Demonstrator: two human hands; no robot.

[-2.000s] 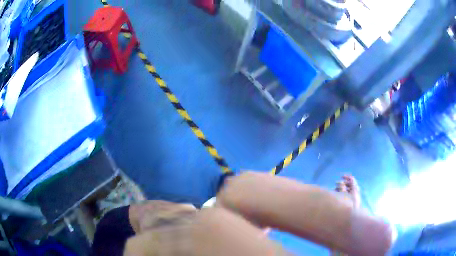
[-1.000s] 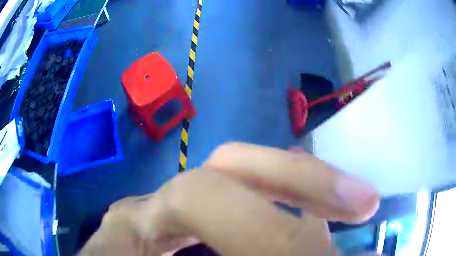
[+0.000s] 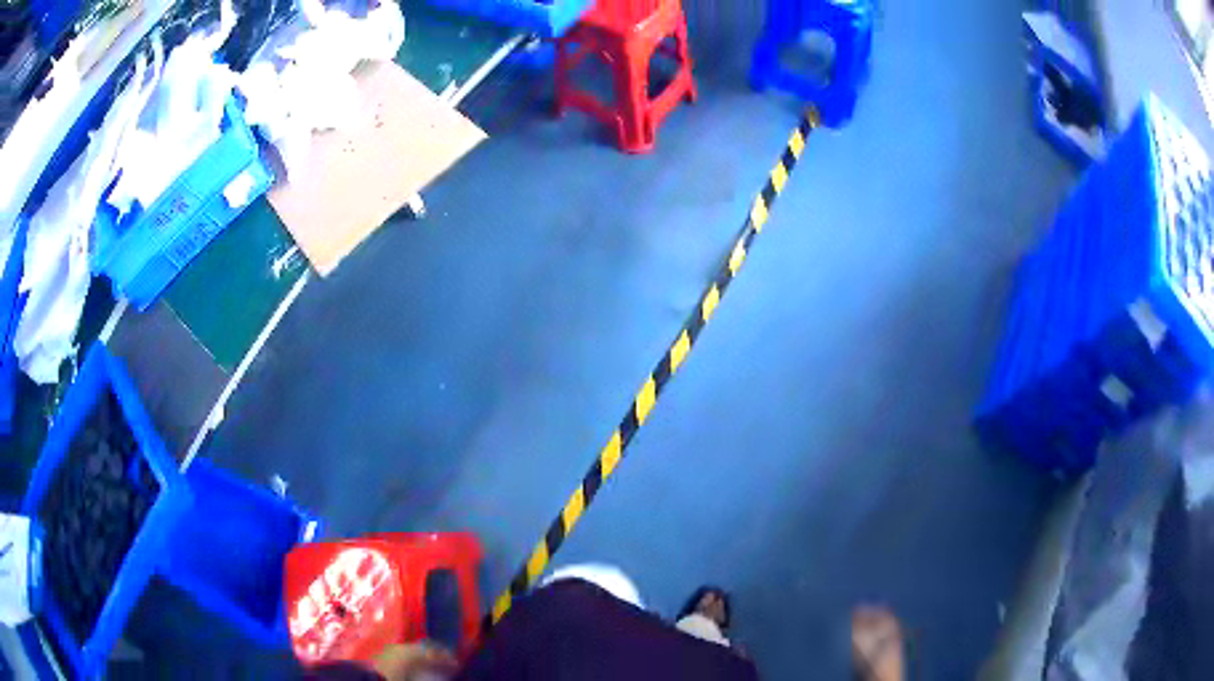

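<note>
My left hand (image 3: pixel 415 661) is small, blurred and cut off by the bottom edge, beside a red plastic stool (image 3: pixel 344 599). Whether it touches the stool or holds anything cannot be told. My right hand (image 3: pixel 876 643) shows only in part at the bottom edge, right of my dark clothing; its fingers are unclear. A blue crate of small black parts (image 3: pixel 91 512) stands at the lower left. A blue crate with a bare inside (image 3: pixel 233 539) is between it and the stool.
A green-topped bench (image 3: pixel 240 299) at the left bears a cardboard sheet (image 3: pixel 366 166), a blue crate (image 3: pixel 187 220) and white liners. Another red stool (image 3: pixel 626 60) and a blue stool (image 3: pixel 819 53) stand ahead. Stacked blue crates (image 3: pixel 1098 313) are at the right. Yellow-black tape crosses the floor.
The view has turned and moved. The near red stool now sits at the bottom left. The hand that filled the lower middle has dropped away, and the stacked blue crates show at the right.
</note>
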